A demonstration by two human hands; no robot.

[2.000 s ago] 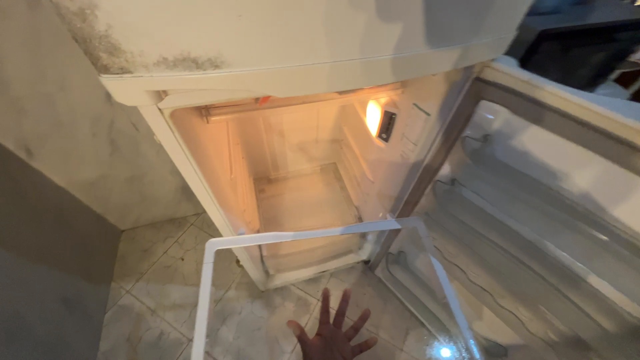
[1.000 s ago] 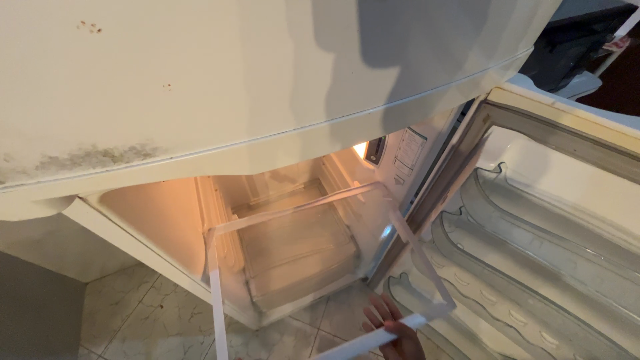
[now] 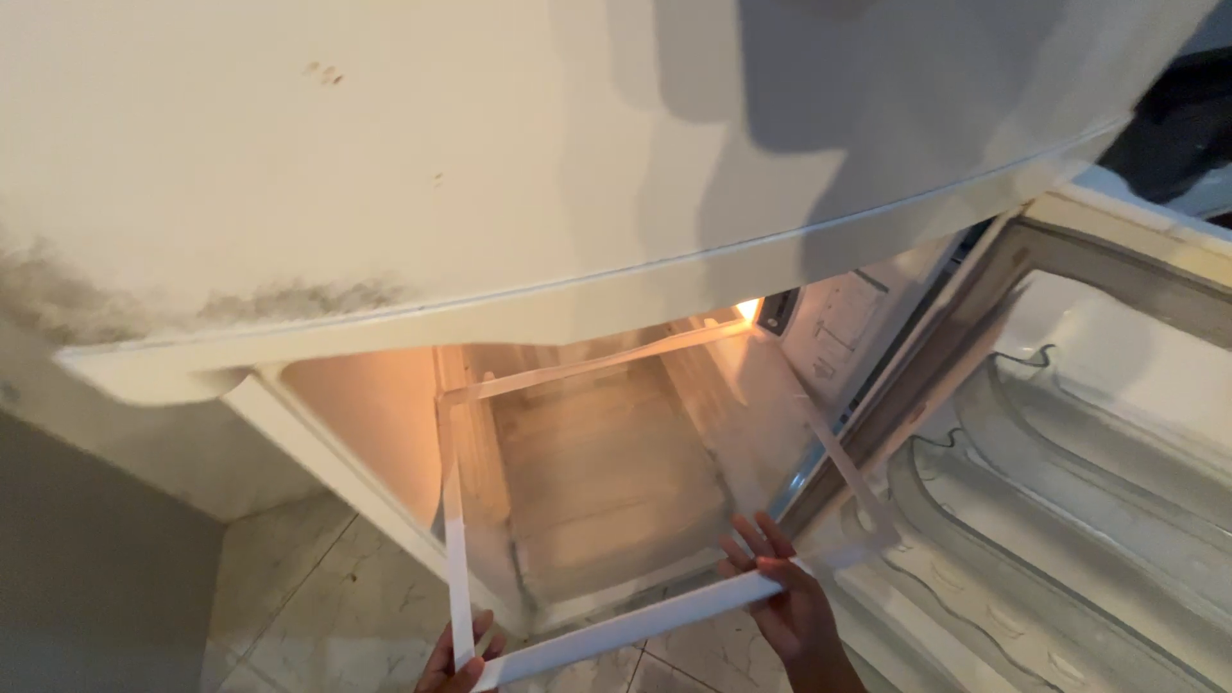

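Observation:
A glass refrigerator shelf with a white frame (image 3: 626, 621) is held tilted, its far edge inside the lit refrigerator compartment (image 3: 616, 472). My left hand (image 3: 462, 654) grips the shelf's near left corner at the bottom of the view. Toward the near right corner, my right hand (image 3: 780, 587) holds the front edge, thumb on top and fingers spread beneath the glass. The shelf's far right part lies close to the compartment's right wall and the open door. Through the glass the compartment's floor shows.
The open refrigerator door (image 3: 1078, 462) with clear door racks (image 3: 1011, 481) fills the right side. Above the compartment juts the white upper door (image 3: 539, 173), with dark stains near its lower edge. Marbled floor tiles (image 3: 327, 587) lie below left; a lamp (image 3: 748, 309) glows inside.
The shelf has moved farther into the compartment. My right hand, open and off the frame two seconds ago, now grips its front edge. My left hand has come into view. The view has shifted closer.

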